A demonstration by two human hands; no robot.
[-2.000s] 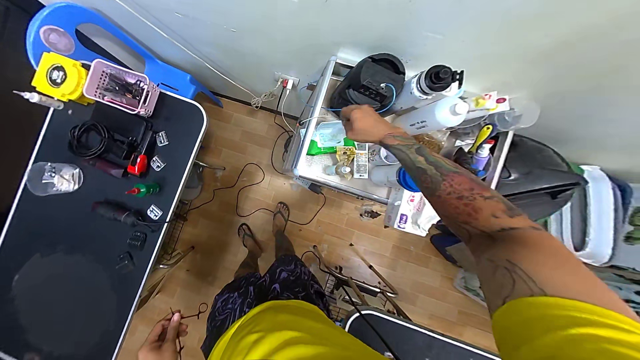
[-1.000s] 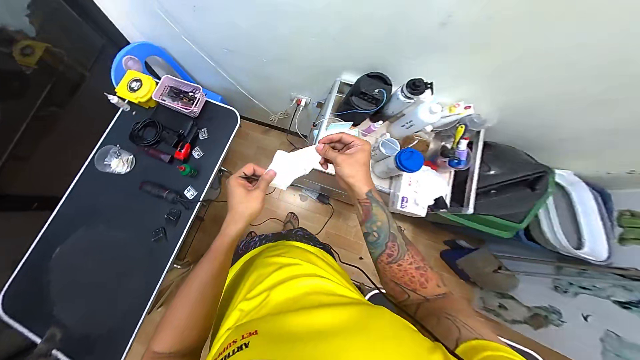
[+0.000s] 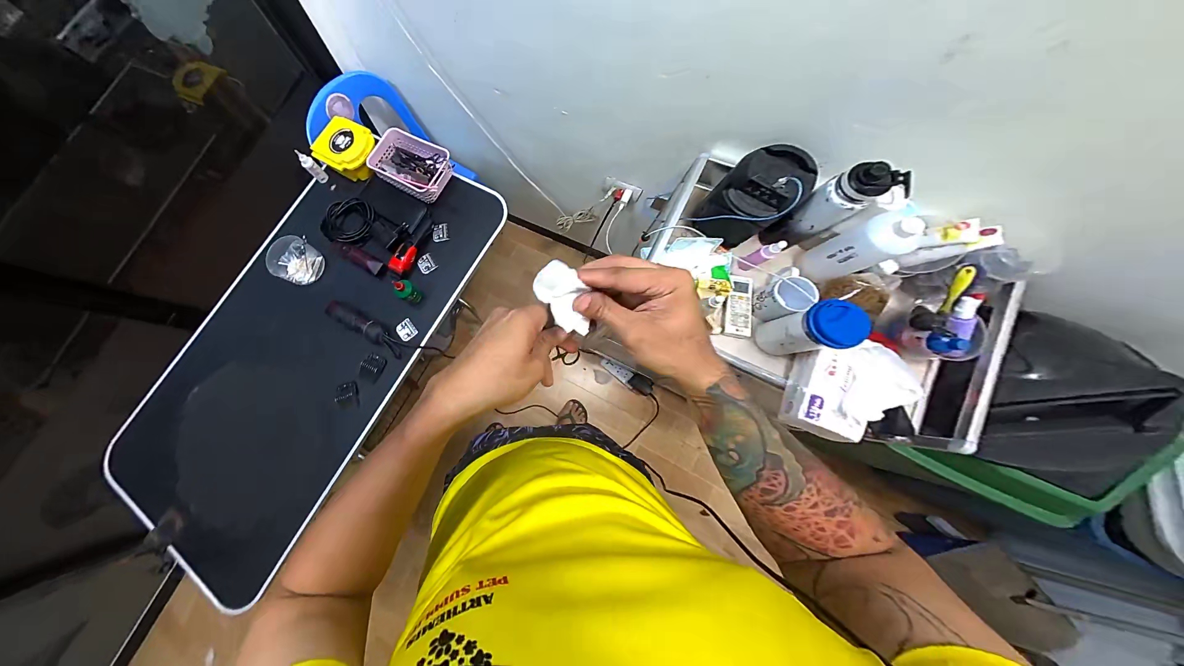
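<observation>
Between my hands is a small, bunched piece of white tissue or cotton (image 3: pixel 560 291). My right hand (image 3: pixel 652 310) pinches its right side between thumb and fingers. My left hand (image 3: pixel 504 356) has curled fingers close to the tissue's lower left edge; the finger rings of a scissor-like metal tool (image 3: pixel 565 355) show beside this hand, and the rest of the tool is hidden. Both hands are in front of my body, over the floor between the black table and the trolley.
At left, a black table (image 3: pixel 250 398) bears a cup of cotton swabs (image 3: pixel 296 260), a pink basket (image 3: pixel 410 165), a hair clipper (image 3: pixel 359 324) and clipper guards. At right, a trolley (image 3: pixel 994 370) holds bottles, a tissue box (image 3: pixel 823 398) and a remote (image 3: pixel 738 305). Cables cross the floor.
The right hand was over the trolley two seconds ago, then held the white sheet with the left hand. The sheet, spread out one second ago, is now bunched smaller.
</observation>
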